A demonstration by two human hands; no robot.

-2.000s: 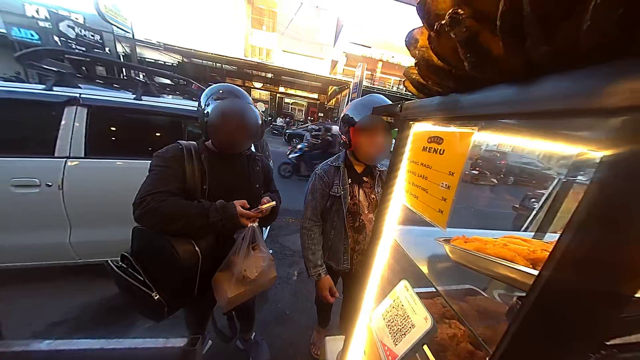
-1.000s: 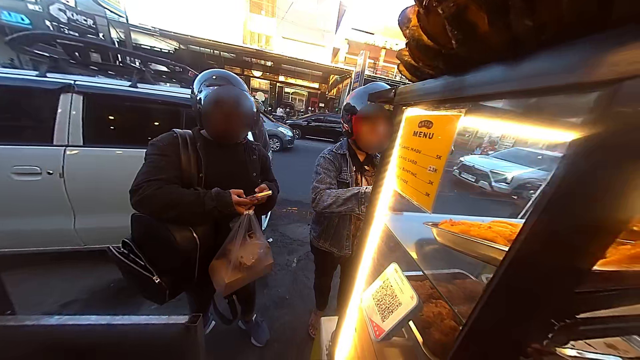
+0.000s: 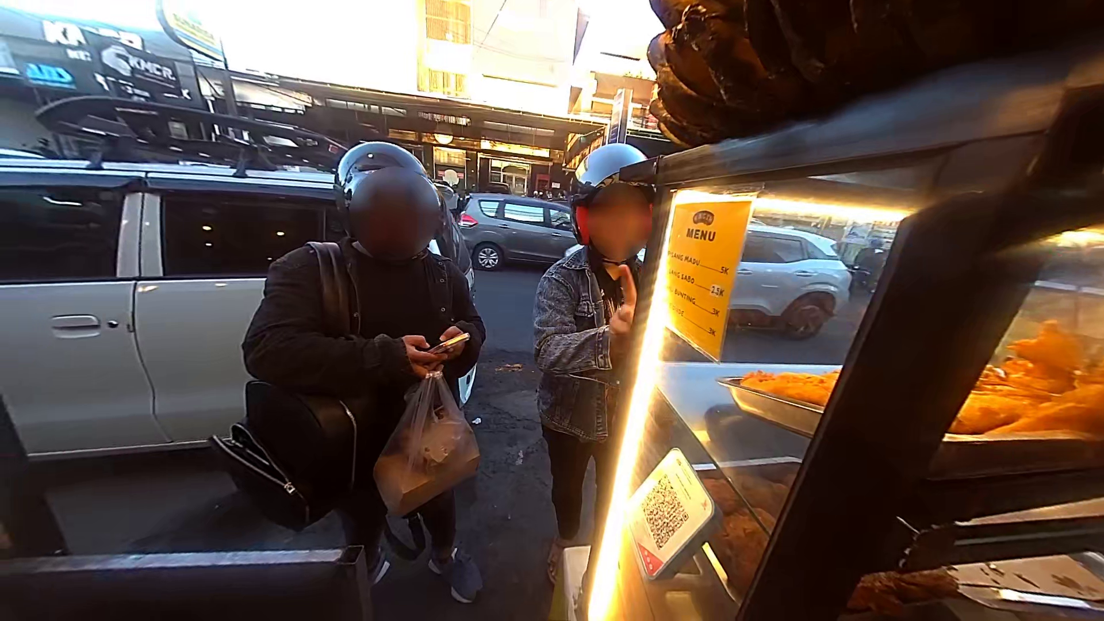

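Neither my left hand nor my right hand shows in the head view. At the right stands a lit glass display case (image 3: 806,483) with a dark frame. Inside it, fried food (image 3: 789,385) lies on a metal tray (image 3: 768,407), and more fried food (image 3: 1035,388) is piled at the far right. A yellow menu sheet (image 3: 709,276) is fixed to the glass. Lower down, a tilted card stand with a printed code (image 3: 671,514) leans by the case. Bunches of bananas (image 3: 759,69), dark in the shade, rest on top.
A person in black (image 3: 392,293) wearing a helmet holds a phone (image 3: 450,342) and a plastic bag with a box (image 3: 429,457). Beside them stands a helmeted person in a denim jacket (image 3: 572,345). A silver van (image 3: 207,345) is behind; a metal edge (image 3: 181,562) crosses the lower left.
The person in denim has raised a hand with a finger up. In the street, a dark grey car now stands behind the two people. The person in black still holds the phone and bag.
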